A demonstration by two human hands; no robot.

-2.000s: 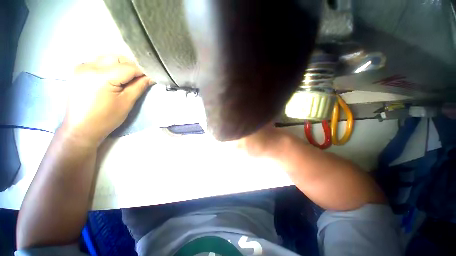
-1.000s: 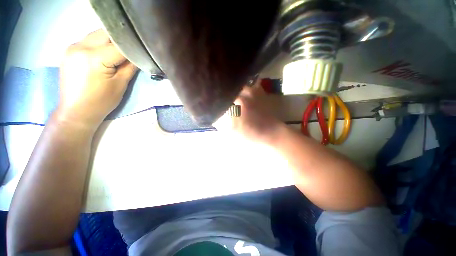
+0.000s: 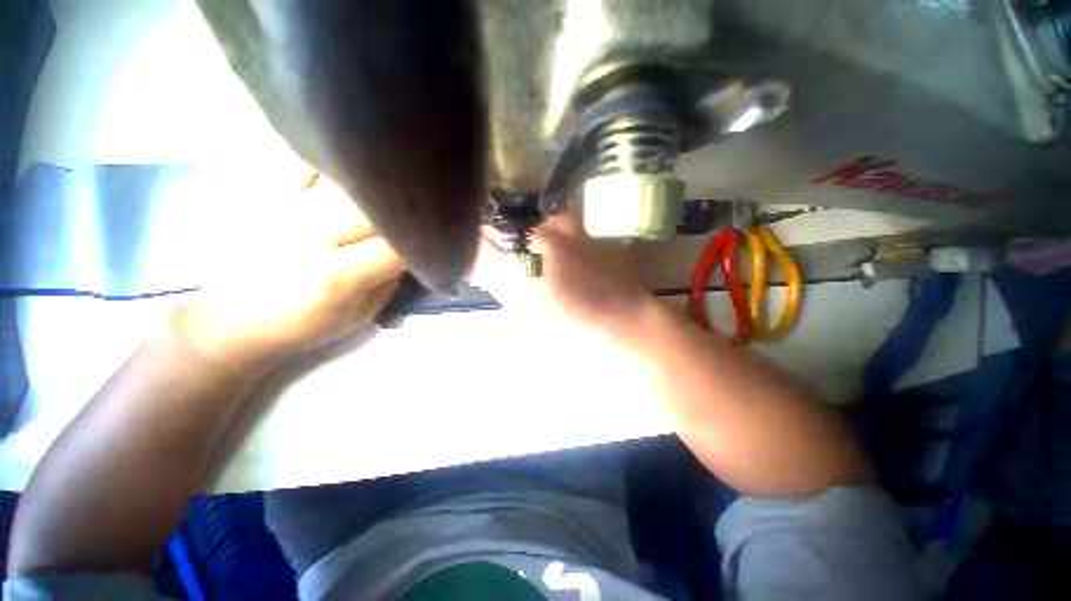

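Observation:
My left hand (image 3: 311, 279) is left of the needle area, washed out by glare, with its fingers closed at a small dark fabric piece (image 3: 402, 302). The fabric's far end is hidden by the hand and the dark front part of the sewing machine head (image 3: 411, 129). My right hand (image 3: 587, 276) is just right of the needle area (image 3: 514, 217), beside a small brass knob (image 3: 530, 265). Its fingertips are partly hidden, and I cannot tell whether it grips anything. A flat grey-blue patch (image 3: 464, 302) shows on the machine bed between my hands.
The cream tension knob (image 3: 634, 206) stands out above my right hand. Scissors with red and yellow-orange handles (image 3: 722, 288) lie right of it. Grey-blue cloth (image 3: 112, 229) lies at far left. A dark blue strip (image 3: 910, 335) hangs at the right edge of the white table (image 3: 470, 405).
My left hand has moved right and nearer the needle, and dark fabric now shows at its fingertips. My right hand has stayed nearly in place. The machine head appears shifted left in view.

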